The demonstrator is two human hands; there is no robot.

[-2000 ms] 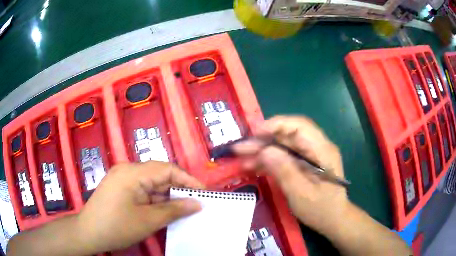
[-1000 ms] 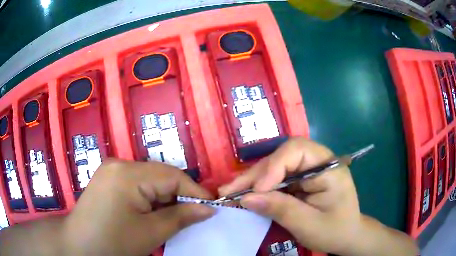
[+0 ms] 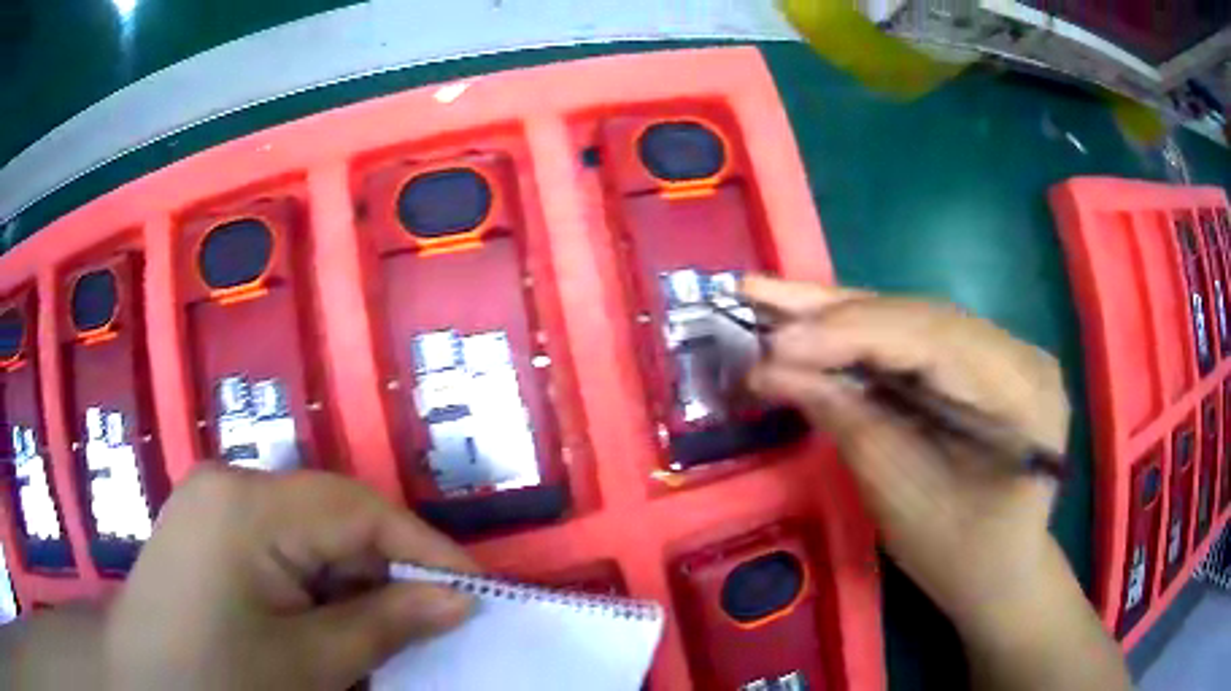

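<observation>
My right hand (image 3: pixel 932 405) holds dark tweezers (image 3: pixel 945 412), slightly blurred, with the tips over the silvery card-slot area of the red phone housing (image 3: pixel 689 240) in the tray's upper right pocket. Whether the tips hold a small piece cannot be told. My left hand (image 3: pixel 290 574) pinches the left end of a white label sheet (image 3: pixel 540 643) with a row of small dark pieces along its upper edge. The sheet is over the lower row of the salmon-red tray (image 3: pixel 581 270). More red housings with black ovals, such as this one (image 3: pixel 452 290), lie in the pockets.
A second red tray (image 3: pixel 1087 270) with housings and some empty pockets lies at the right. The green bench (image 3: pixel 918 189) shows between the trays. A pale rail (image 3: pixel 405 54) runs behind the near tray. A yellow item (image 3: pixel 871 47) and a pale machine edge (image 3: pixel 1067 41) are at the top right.
My right hand and the tweezers have moved from the label sheet's edge up and right to the upper right housing. My left hand and sheet are slightly lower and further left. The view has shifted slightly.
</observation>
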